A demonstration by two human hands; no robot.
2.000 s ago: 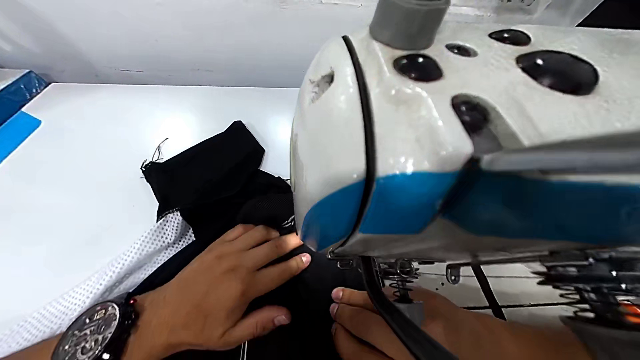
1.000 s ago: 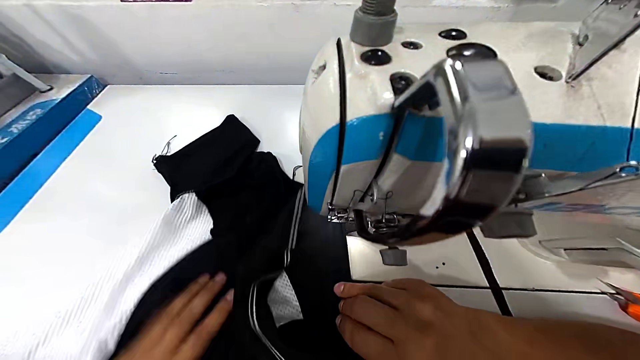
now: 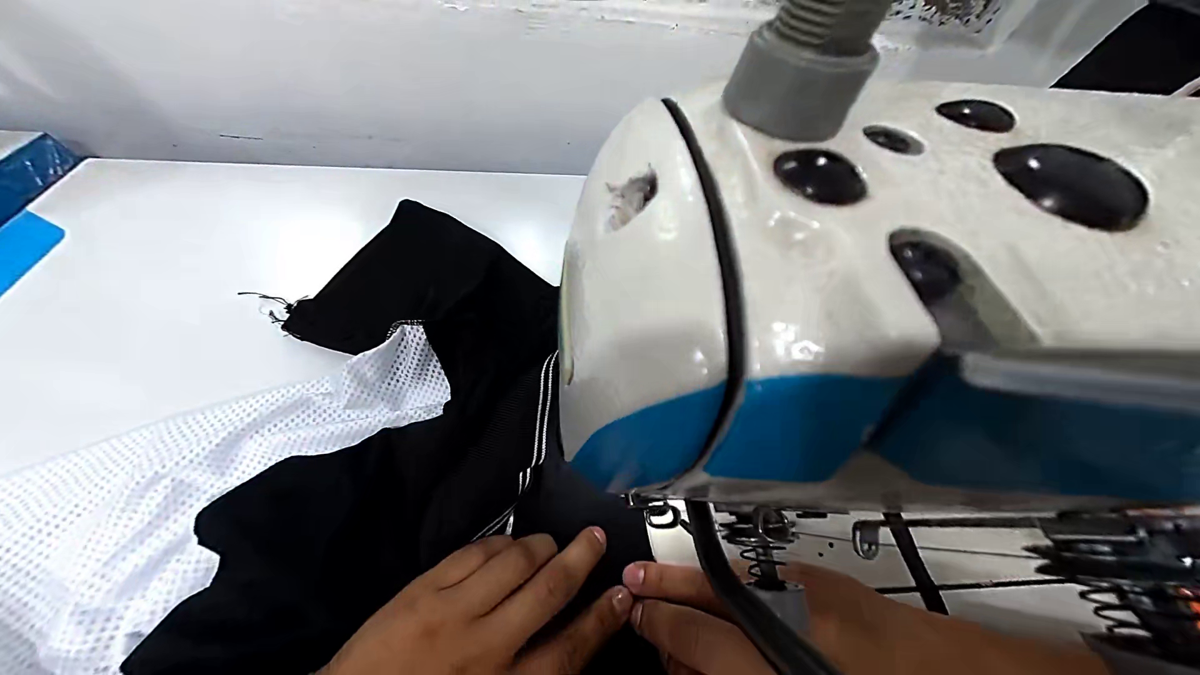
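Note:
Black fabric [image 3: 309, 534] with white piping and a white perforated mesh panel [image 3: 216, 441] lies on the white table, its right part running under the sewing machine head [image 3: 797, 309]. My left hand [image 3: 506, 600] rests spread on the black fabric, just in front of the needle area. Beside it, my right hand [image 3: 712, 609] has its fingertips at the fabric's right edge, partly hidden behind a black curved rod and a spring. Whether the right fingers pinch the cloth cannot be told. Loose threads hang from the fabric's far left corner.
A blue-edged object [image 3: 42, 173] stands at the table's far left, with a flat blue piece [image 3: 26, 248] beside it. The wall [image 3: 309, 84] runs behind the table. Thread guides and springs [image 3: 1116, 562] show at the lower right.
My left hand has moved right across the fabric, close to my right hand, since one second ago. The view has shifted much nearer to the machine head.

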